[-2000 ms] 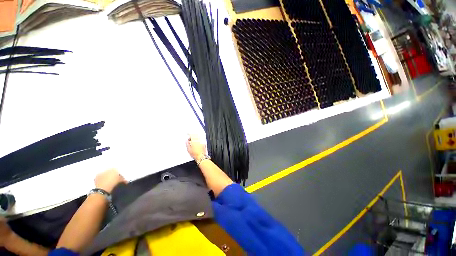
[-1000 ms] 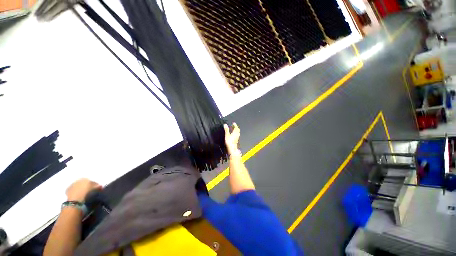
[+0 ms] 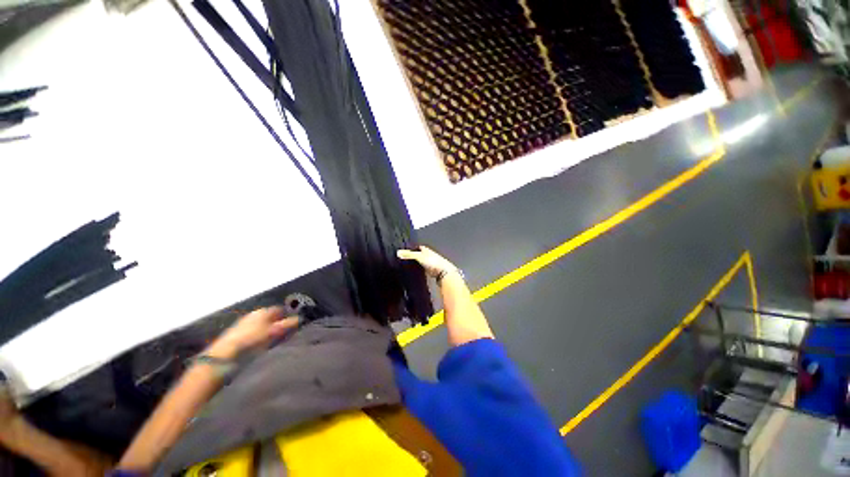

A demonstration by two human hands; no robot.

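A thick sheaf of long black leather strips (image 3: pixel 349 158) lies across the white-covered table, its near ends hanging over the table's front edge. My right hand (image 3: pixel 427 261) is at the sheaf's right side near these ends, fingertips touching the outer strips and not closed round them. My left hand (image 3: pixel 266 328), blurred, is left of the sheaf at the table's front edge, above my grey apron, with nothing visible in it. A few loose strips (image 3: pixel 247 102) lie left of the sheaf. A flat pile of black strips (image 3: pixel 70 270) lies on the table at the left.
Racked black parts (image 3: pixel 503 84) stand in rows on the table beyond the sheaf. Grey floor with yellow lines (image 3: pixel 596 228) runs along the right. A metal-framed cart (image 3: pixel 736 373) and a blue container (image 3: pixel 671 429) stand at lower right. Another bare forearm (image 3: pixel 47 452) shows at lower left.
My right hand has moved from the tabletop left of the sheaf to its right side. My left hand has moved right, towards the sheaf. The sheaf's near ends sit closer to my apron.
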